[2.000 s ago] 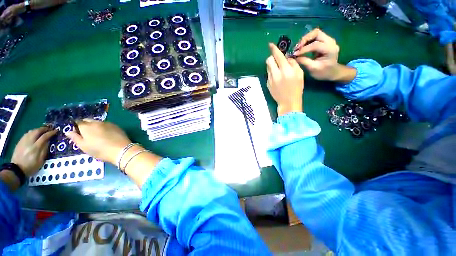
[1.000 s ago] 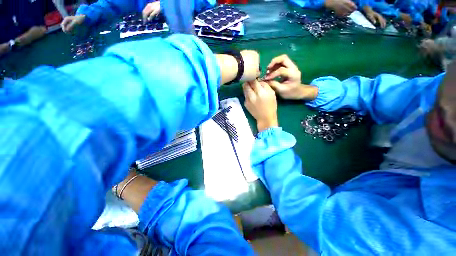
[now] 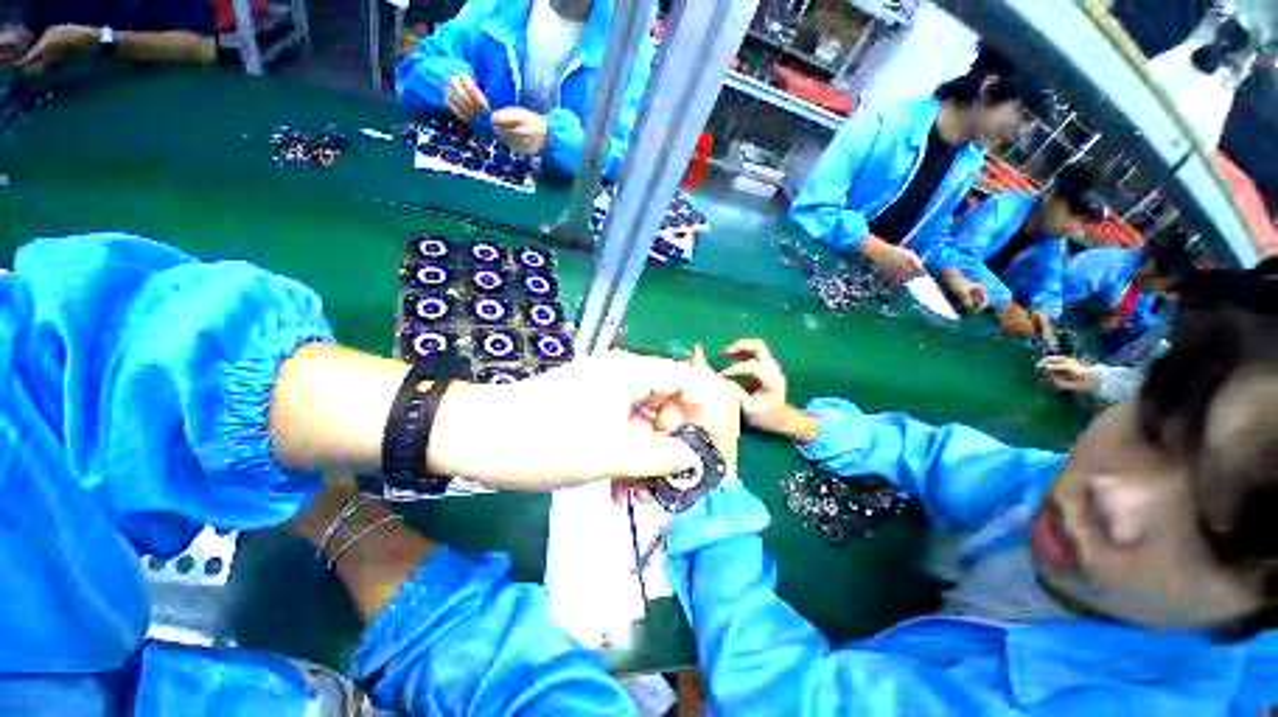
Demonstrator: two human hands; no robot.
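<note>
My left hand (image 3: 603,418), with a black bracelet, is stretched across to the right, beside a neighbour's hands. A squarish black part with a pale ring (image 3: 687,469) is gripped at its fingertips. The stack of trays with ringed black parts (image 3: 488,311) stands behind my left forearm, which hides its lower part. My right hand is hidden behind that forearm; only its wrist with thin bracelets (image 3: 351,527) shows. The dotted white label sheet (image 3: 196,562) shows partly at lower left; the tray I worked on is covered by my left sleeve.
A neighbour at right has both hands (image 3: 757,388) by mine. Loose dark parts (image 3: 841,502) lie before them. A white sheet (image 3: 586,567) lies below my left hand. A metal upright (image 3: 659,168) stands behind the stack. Several workers sit across the green table.
My left hand has left the tray at left, crossed to the neighbour's hands and now holds a black part. My right hand has become hidden. The view has tilted up and shifted right.
</note>
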